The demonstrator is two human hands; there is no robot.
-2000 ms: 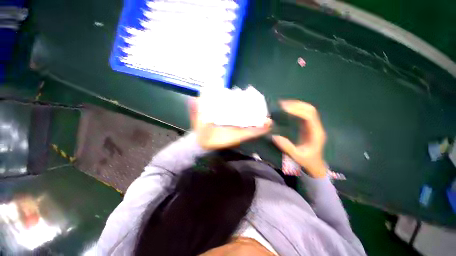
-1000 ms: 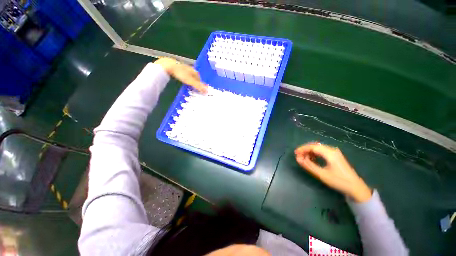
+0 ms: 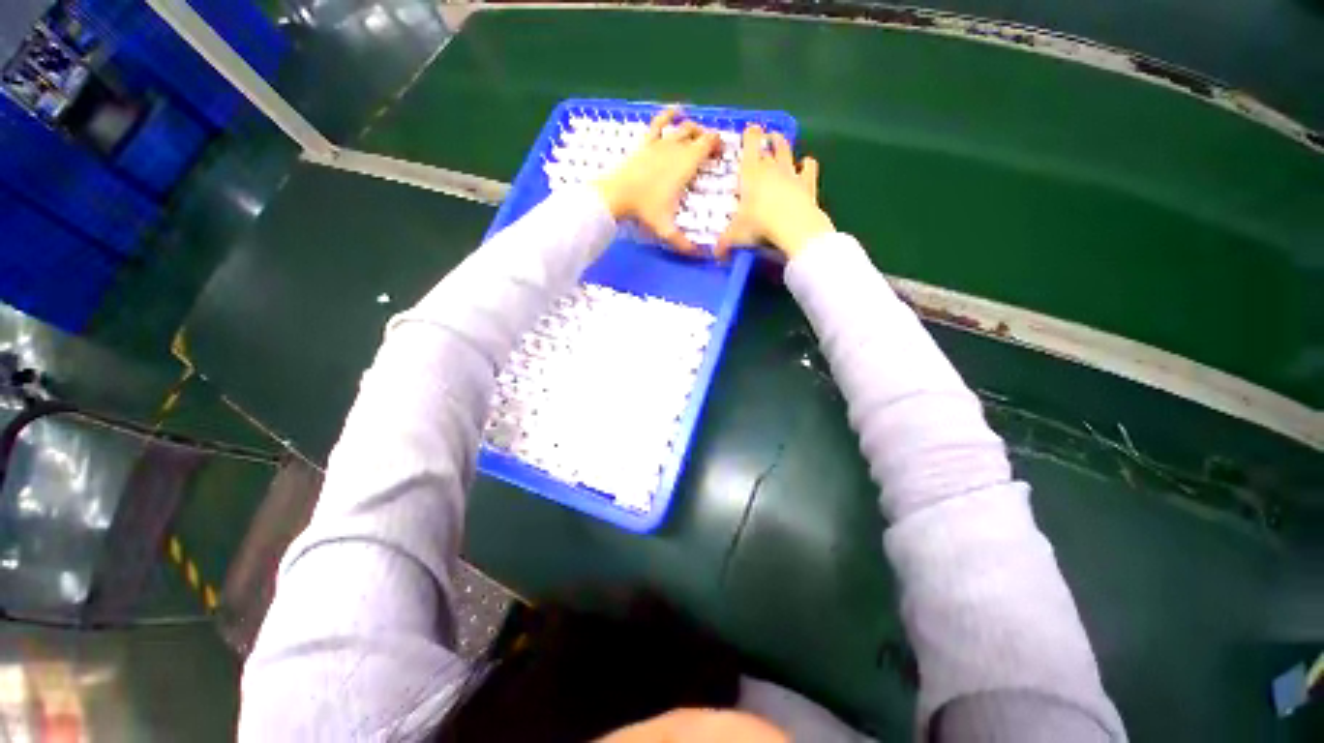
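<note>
A blue tray (image 3: 649,520) on the bench holds white plastic units in two blocks. The near block (image 3: 610,385) fills the near part, and the far block (image 3: 588,150) stands at the far end, with a bare blue strip between. My left hand (image 3: 661,177) and my right hand (image 3: 774,196) are at the far block, facing each other. Their fingers are at its far side and their thumbs at its near side, around several units. The hands partly hide the block, and whether those units are lifted cannot be told.
The dark-green bench mat (image 3: 813,508) lies around the tray. A pale rail (image 3: 1075,353) and a green surface (image 3: 1016,218) run beyond it. A small blue piece (image 3: 1289,690) is at the far right. A metal-framed chair (image 3: 73,508) stands at the left.
My left hand has moved from the tray's left side to the far block. My right hand has moved from above the bench onto that block. The view has shifted, and the red-dotted sheet is out of view.
</note>
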